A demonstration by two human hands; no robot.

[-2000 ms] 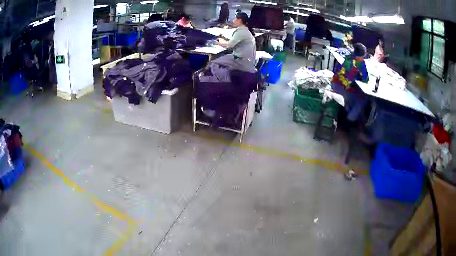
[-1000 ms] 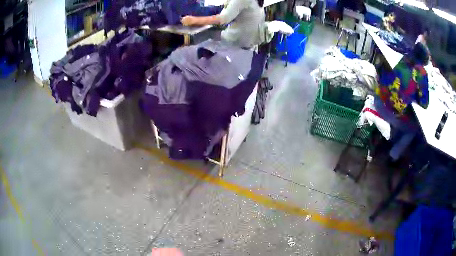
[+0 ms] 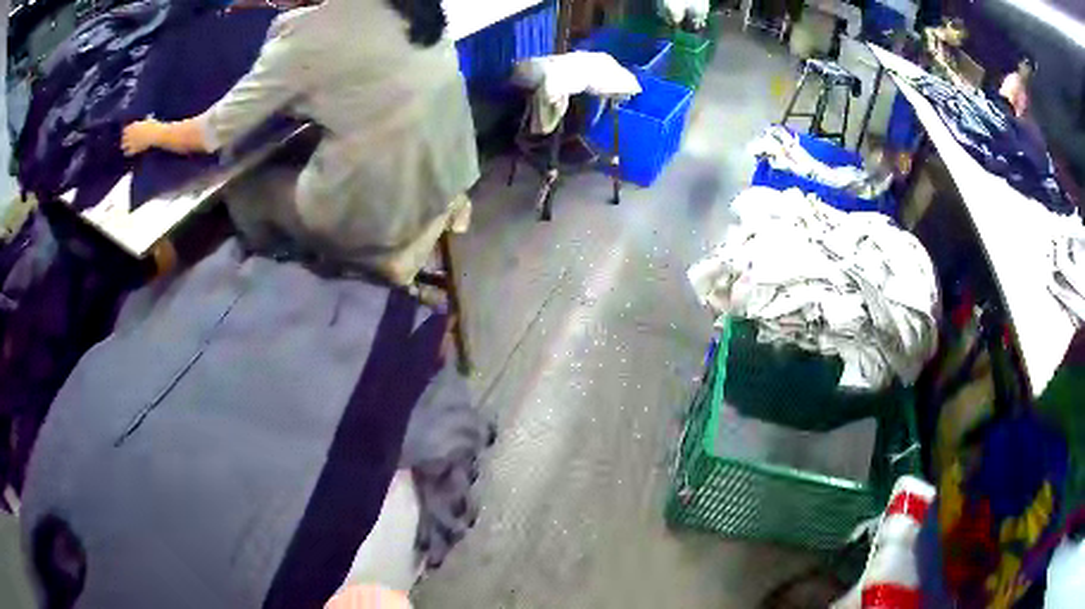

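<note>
Neither of my hands is in view. A pink rounded end, which looks like a tumbler (image 3: 369, 597), shows at the lower edge; what holds it is hidden. Nearest in front of me, at the lower left, is a large heap of unfinished garments (image 3: 226, 405), grey-blue with a dark navy band. A crumpled dark grey piece hangs at its right side. Darker garments (image 3: 77, 101) lie on the table (image 3: 155, 214) at the upper left.
A person in a grey-green top sits at that table. A stool (image 3: 571, 89) with pale cloth and blue bins (image 3: 648, 137) stand behind. At right, a green crate (image 3: 773, 494) stands below pale garments (image 3: 821, 274), beside a person in multicoloured clothing and a long white table (image 3: 988, 238).
The view has moved forward to the garment heap, the seated person and the green crate, which now look much larger. The pink end appeared at the lower edge one second ago and remains.
</note>
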